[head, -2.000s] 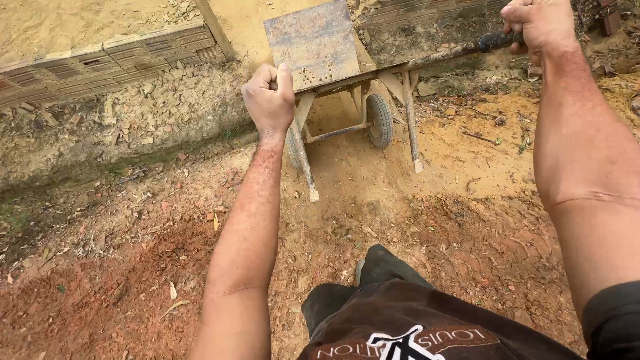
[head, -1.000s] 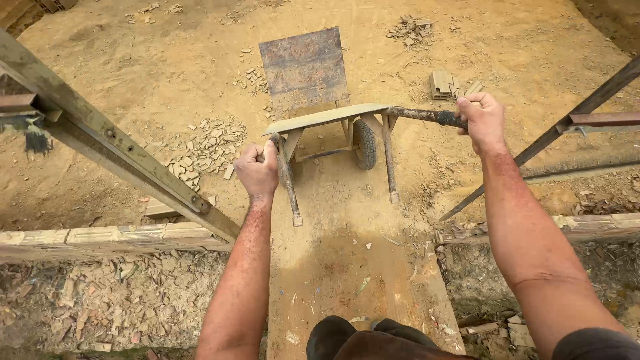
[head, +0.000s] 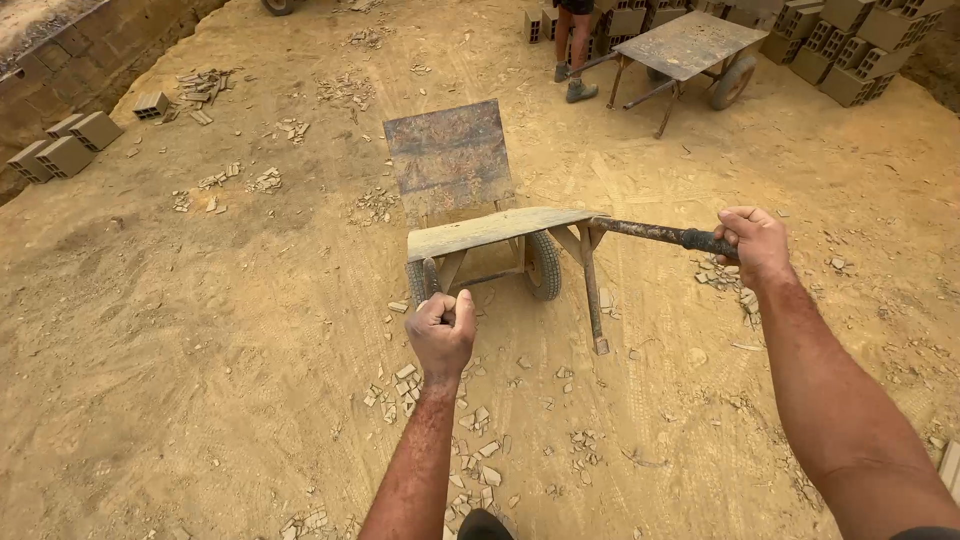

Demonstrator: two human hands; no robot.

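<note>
A flat-bed wheelbarrow stands ahead of me, with a rusty upright metal sheet at its far end. Two rubber tyres show beneath the bed, with a metal leg at the right. My left hand is closed around the left handle, just below the bed's near left corner. My right hand grips the dark end of the right handle, out to the right of the bed. Nothing lies on the part of the bed that shows.
A second wheelbarrow stands at the upper right beside a person seen from the waist down. Stacks of hollow bricks are behind it. More bricks stand at the left by a low wall. Broken pieces are scattered over the dirt ground.
The wheelbarrow, held by both hands, has moved forward off a plank-like walkway between posts onto open dirt. The view has moved along; brick stacks, another wheelbarrow and a person now show.
</note>
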